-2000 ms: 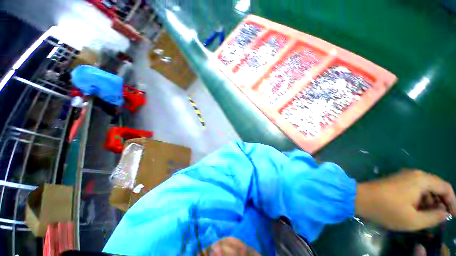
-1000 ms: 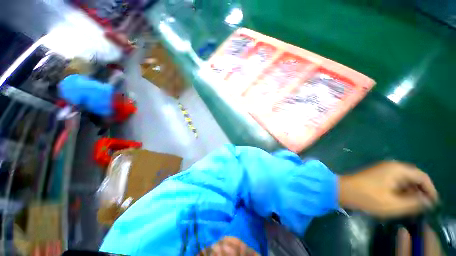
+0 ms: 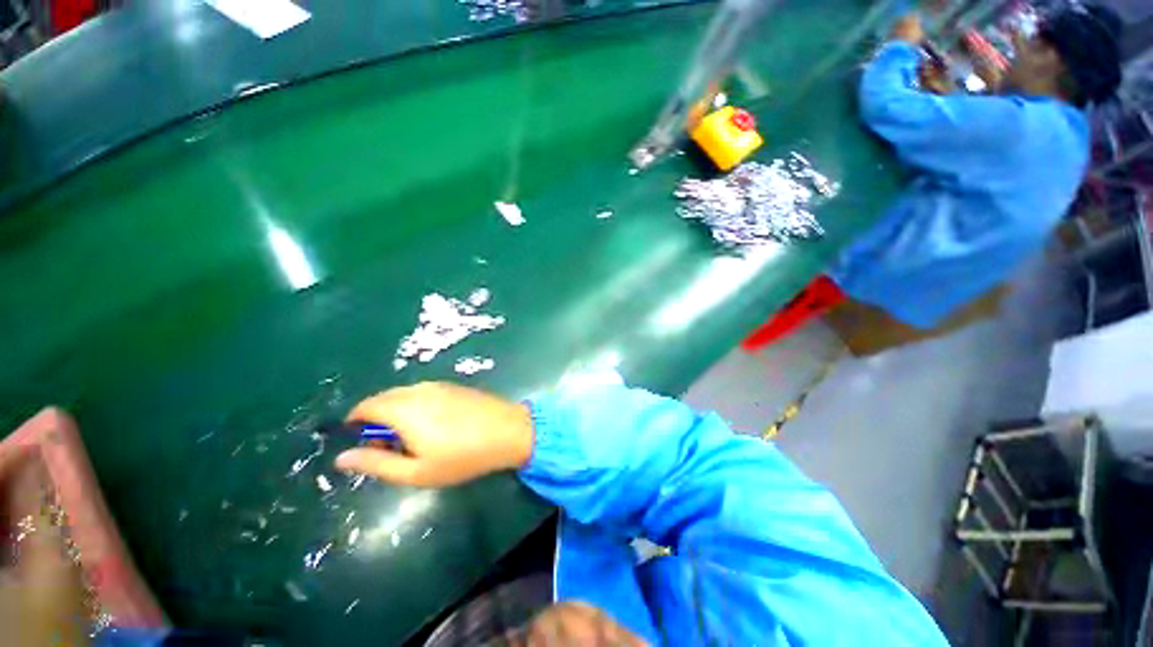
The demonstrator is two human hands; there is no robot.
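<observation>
My right hand [image 3: 436, 436] is closed around small nippers with blue handles [image 3: 379, 434], low over the green bench; the dark jaws point left and are hard to make out. My left hand [image 3: 44, 588] is blurred and cut off at the lower left, over the salmon-pink tray [image 3: 95, 518] holding small silvery parts. Whether it holds anything is unclear. A small pile of silvery-white parts [image 3: 443, 326] lies just beyond my right hand. Thin pale scraps [image 3: 316, 552] are scattered below and left of the nippers.
A larger silvery heap [image 3: 756, 202] lies by a yellow box with a red knob [image 3: 727, 137] and a grey metal post [image 3: 689, 82]. A small white piece [image 3: 510, 212] lies apart. A person in a blue smock [image 3: 967, 190] works at right. A metal frame [image 3: 1030, 518] stands on the floor.
The view has swung right: the tray has shifted to the lower left edge, and the nippers, pile and yellow box now show. My left hand is now over the tray instead of the bench.
</observation>
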